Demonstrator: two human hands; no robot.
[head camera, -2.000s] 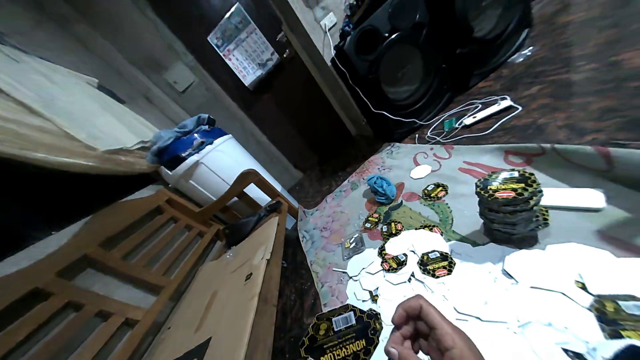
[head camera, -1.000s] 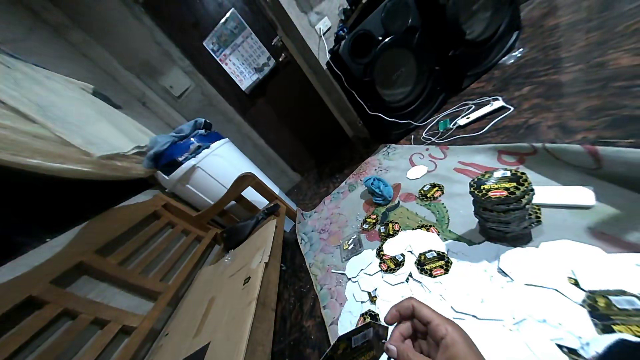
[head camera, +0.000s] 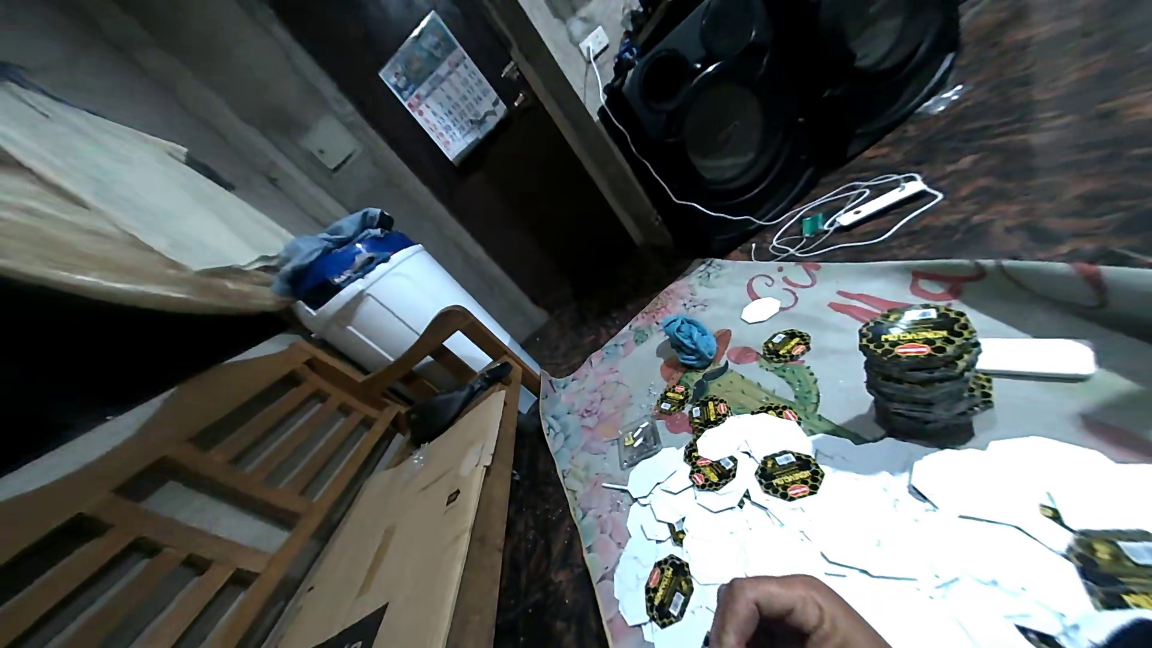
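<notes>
My right hand (head camera: 792, 612) is at the bottom edge with its fingers curled; its lower part is cut off, and whether it holds anything is hidden. Just left of it, a black and yellow octagonal printed piece (head camera: 669, 590) lies on white octagonal pieces (head camera: 864, 522). Similar printed pieces (head camera: 789, 475) lie farther up. At the right stands a stack of black pieces with a honeycomb-patterned top (head camera: 918, 378). A larger honeycomb-printed item (head camera: 1111, 567) is at the right edge. My left hand is not in view.
A floral sheet (head camera: 594, 450) lies under the pieces, with a blue crumpled item (head camera: 689, 340) and white slab (head camera: 1035, 357) on it. A wooden bench (head camera: 270, 486) with cardboard (head camera: 423, 513) is left. Beyond are a white bin (head camera: 423, 306), black speakers (head camera: 729, 126) and a cabled power strip (head camera: 880, 204).
One second ago my right hand held a black printed item at its fingertips; that item is out of sight now. The hand sits lower in view. The large black card seen two seconds ago no longer shows.
</notes>
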